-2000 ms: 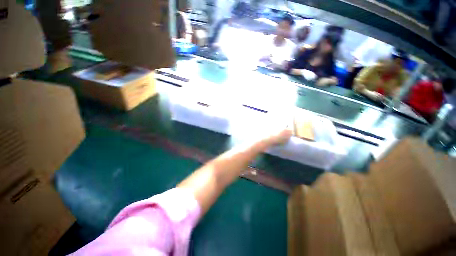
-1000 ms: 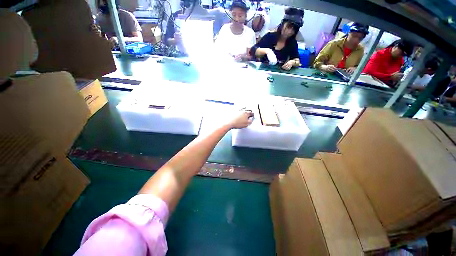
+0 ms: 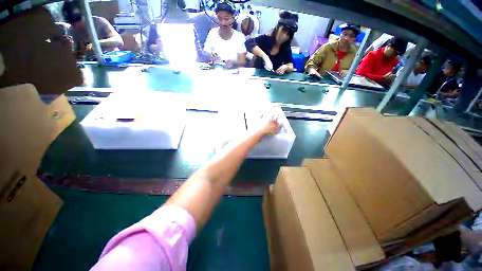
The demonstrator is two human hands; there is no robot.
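Observation:
My left hand (image 3: 272,127) reaches from a pink sleeve across the belt to the top of the right white foam block (image 3: 268,147). The hand is small and blurred by glare, so its grip cannot be told. No tan piece shows clearly on that block; the hand and glare cover the area. A second white foam block (image 3: 135,138) lies to the left on the green belt (image 3: 63,159), with a small dark slot on its overexposed top. My right hand is not in view.
Stacked brown cartons (image 3: 380,159) stand at right, close to the foam block. Large flapped cartons (image 3: 26,159) fill the left edge. A worn reddish rail (image 3: 127,185) borders the near green bench (image 3: 227,233). Several people sit opposite; overhead is a shelf frame.
The camera view has turned rightward, so blocks, cartons and people appear further left. My left hand has moved from beside the tan piece to farther right over the block; the piece no longer shows clearly.

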